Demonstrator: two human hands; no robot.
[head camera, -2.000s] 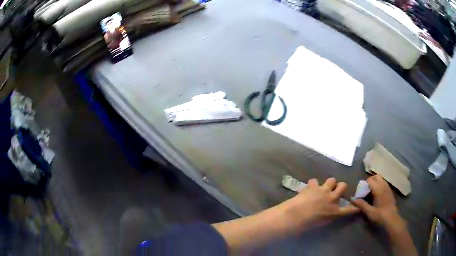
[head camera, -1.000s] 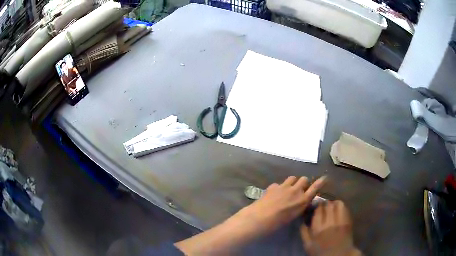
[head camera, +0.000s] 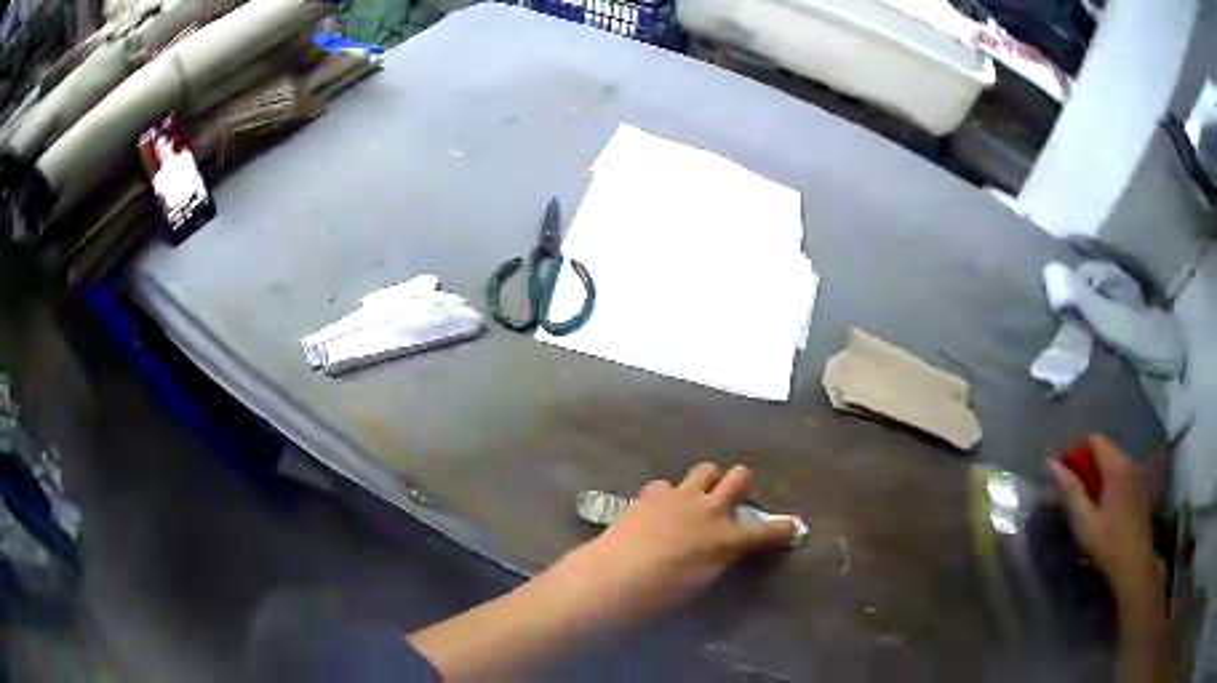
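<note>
My left hand (head camera: 687, 534) presses down on the folded fabric piece (head camera: 787, 526), which lies flat on the table around the pressing template. The mottled end of the template (head camera: 603, 507) sticks out to the left of my fingers. My right hand (head camera: 1114, 514) grips the red handle of the iron (head camera: 1001, 514) at the right. The iron is blurred, with a shiny, yellowish-edged front. Most of the fabric piece is hidden under my left hand.
Grey padded table (head camera: 400, 214). White fabric stack (head camera: 694, 267) at centre, green-handled scissors (head camera: 543, 287) at its left edge. Pressed strips (head camera: 394, 327) at left. Beige interlining stack (head camera: 901, 387) right of centre. Grey cloth (head camera: 1114, 314) far right. Phone (head camera: 176, 180) at far left corner.
My right hand has left the fabric piece, moved right and taken hold of the iron's red handle. My left hand stays on the fabric. The whole view has shifted.
</note>
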